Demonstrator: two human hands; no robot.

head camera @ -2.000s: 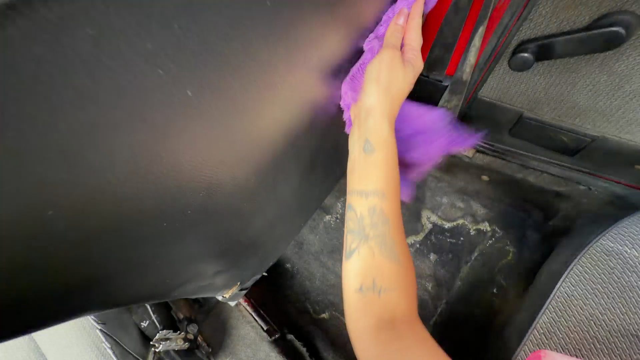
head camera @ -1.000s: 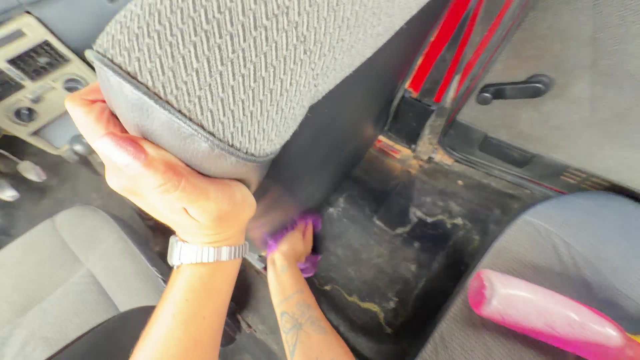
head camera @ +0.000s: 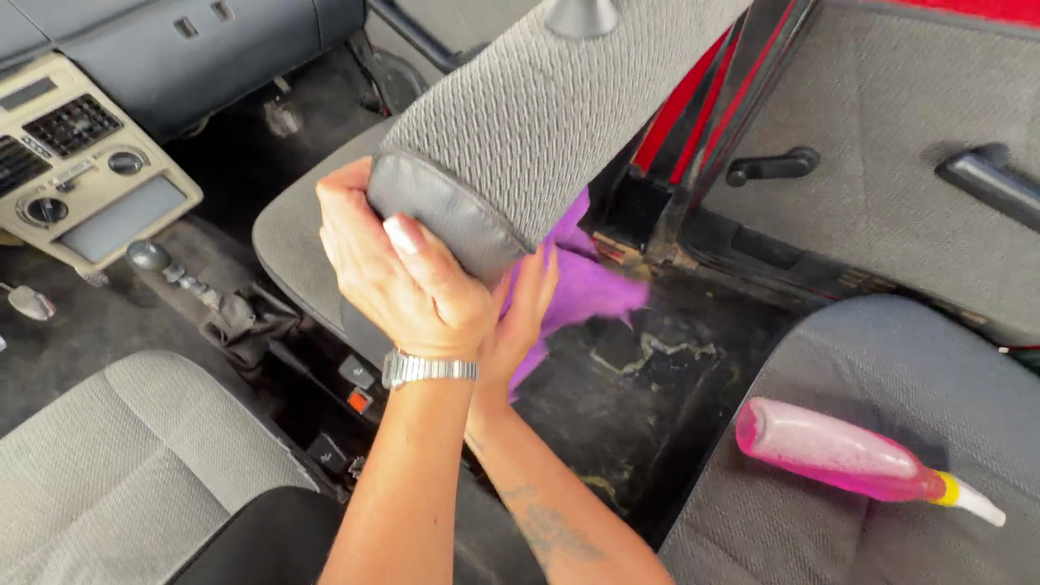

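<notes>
My left hand (head camera: 406, 260), with a metal watch (head camera: 429, 367) at its wrist, grips the dark side edge of a grey fabric car seat backrest (head camera: 520, 114). Behind the backrest's lower corner is my right hand (head camera: 520, 325), partly hidden by the left hand and the seat. It holds a purple cloth (head camera: 581, 284), which hangs out to the right above the black floor and is blurred at its tip. A tattoo shows on the right forearm.
A bottle of pink liquid (head camera: 845, 455) lies on the rear seat (head camera: 877, 366) at right. The door panel (head camera: 877, 146) has a window crank (head camera: 772, 166). At left are the gear lever (head camera: 149, 256), handbrake area, dashboard console (head camera: 89, 162) and another front seat (head camera: 146, 455).
The left hand, out of view two seconds ago, holds the backrest in the last two frames. My right hand with the cloth has moved up beside the left since one second ago. The view has shifted widely.
</notes>
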